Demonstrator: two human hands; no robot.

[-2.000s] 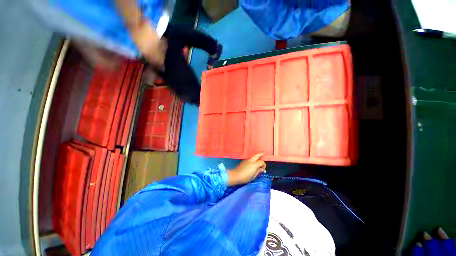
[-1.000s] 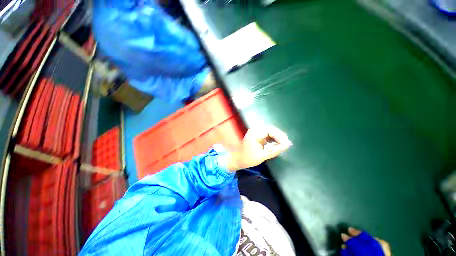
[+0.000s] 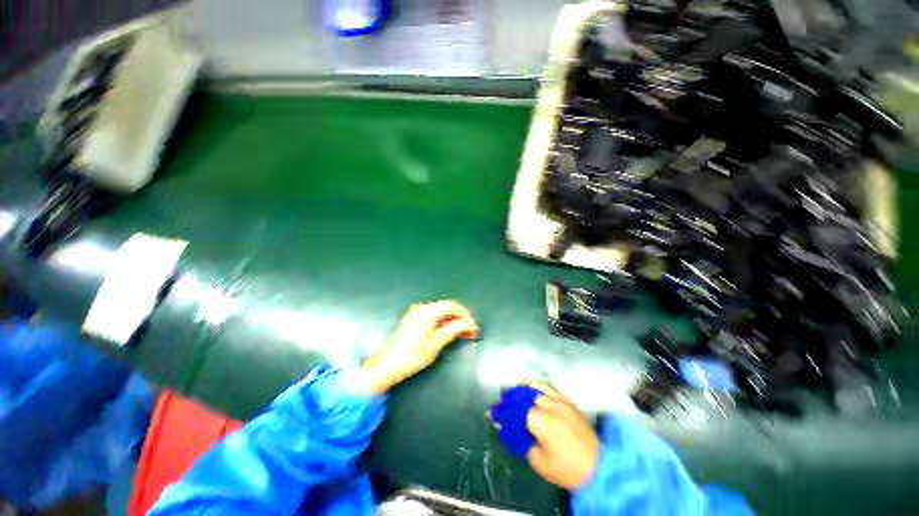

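My left hand [image 3: 421,341] is over the dark green bench [image 3: 333,237] near its front edge, fingers curled; blur hides whether it holds anything. My right hand [image 3: 549,433], with blue finger wraps, is to its right, fingers bent, also blurred; I cannot tell if it holds anything. A small group of black binder clips [image 3: 574,309] stands on the bench beyond my right hand. A big heap of loose black clips [image 3: 726,161] fills an off-white bin [image 3: 532,191] and spills onto the bench at the right.
A white paper [image 3: 133,287] lies on the bench at the left. A second off-white bin [image 3: 141,106] with black clips is at the far left. A red tray [image 3: 176,443] is below the bench edge, beside another person's blue sleeve [image 3: 55,403]. A pale-blue patch [image 3: 705,374] lies among clips.
The view has swung right from the shelves and red tray to the bench and clip heap. My left hand has moved from the tray to over the bench; my right hand is now fully in view.
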